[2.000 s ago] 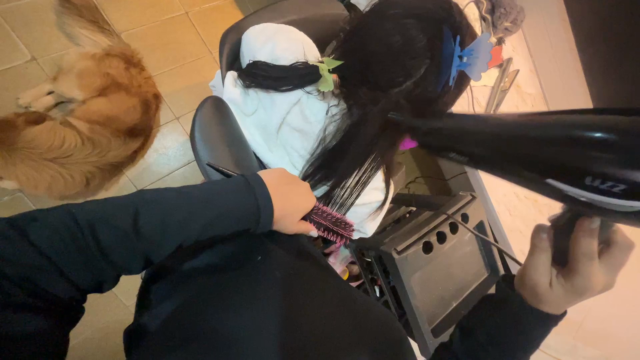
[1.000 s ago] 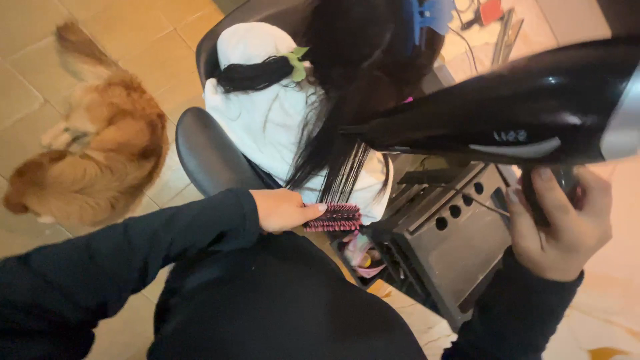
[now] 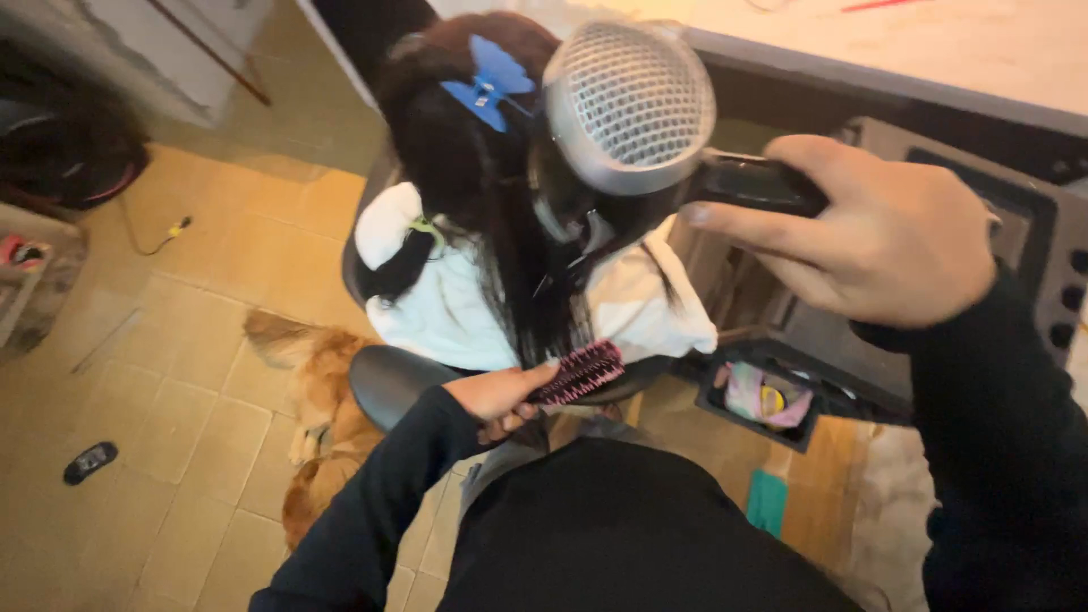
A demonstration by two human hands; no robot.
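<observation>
My left hand (image 3: 501, 395) is closed on a round hairbrush (image 3: 586, 374) with pink bristles, which lies at the lower ends of a seated person's long dark hair (image 3: 518, 289). My right hand (image 3: 875, 229) grips the handle of a hair dryer (image 3: 642, 106); its silver mesh end faces me, and its dark barrel points down toward the hair. The nozzle tip is hard to make out. A blue butterfly claw clip (image 3: 489, 81) holds hair at the top of the head. Over the shoulders lies a white towel (image 3: 450, 297), and a green tie (image 3: 427, 231) gathers a side section.
A long-haired brown dog (image 3: 331, 399) lies on the tiled floor left of the black chair (image 3: 395, 387). At the right are a grey cabinet or cart (image 3: 960, 221) and an open tray (image 3: 765, 399) with small items. A pale counter (image 3: 935, 42) runs along the top right.
The dryer has turned from lying sideways, nozzle to the left, to showing its mesh end toward me. My left hand keeps hold of the brush near the hair ends. The view has swung.
</observation>
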